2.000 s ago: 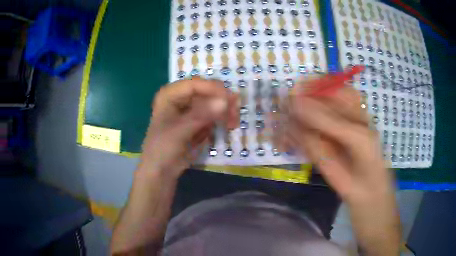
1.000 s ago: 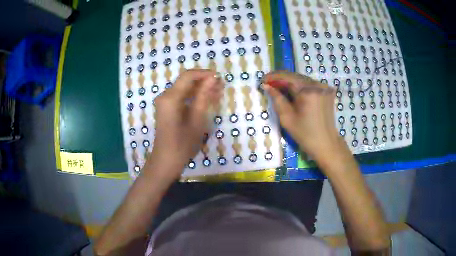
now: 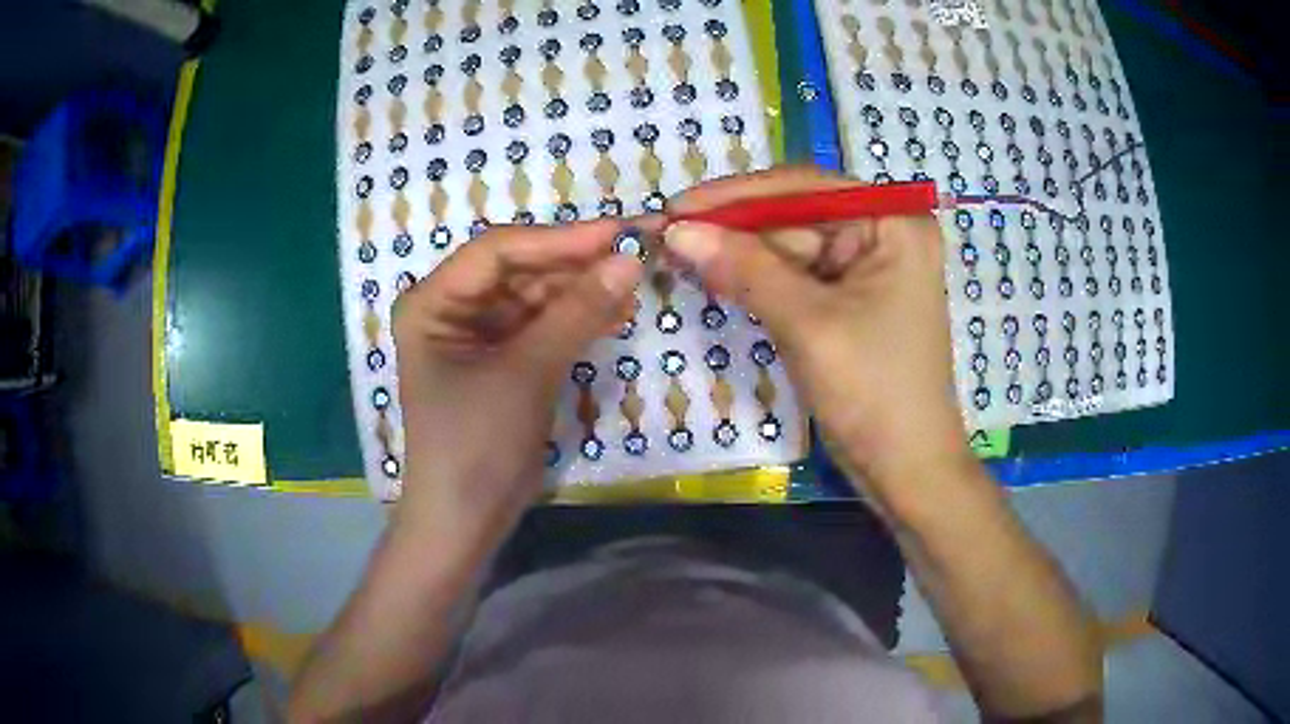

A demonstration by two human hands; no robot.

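My left hand [image 3: 495, 318] is over the left tray [image 3: 566, 142] and pinches a small round disc [image 3: 631, 246] with a silver ring between thumb and index fingertip. My right hand [image 3: 835, 297] holds a red test probe [image 3: 821, 207] level, its tip end pointing left at the disc. Whether the tip touches the disc cannot be told. A thin wire [image 3: 1012, 202] runs from the probe's rear over the right tray [image 3: 990, 149]. Rows of discs and tan tabs [image 3: 393, 113] lie in both trays. My hands and forearms hide part of the left tray.
A yellow label [image 3: 219, 453] is at the mat's left front corner. A green label [image 3: 993, 441] is at the right tray's front edge. Yellow tape [image 3: 164, 283] and blue tape [image 3: 1103, 461] mark areas on the green mat [image 3: 255, 241]. A blue stool [image 3: 82, 184] stands at left.
The hands have come together, fingertips close to each other. The red probe, mostly hidden before, now shows at full length, and a disc shows in the left fingertips.
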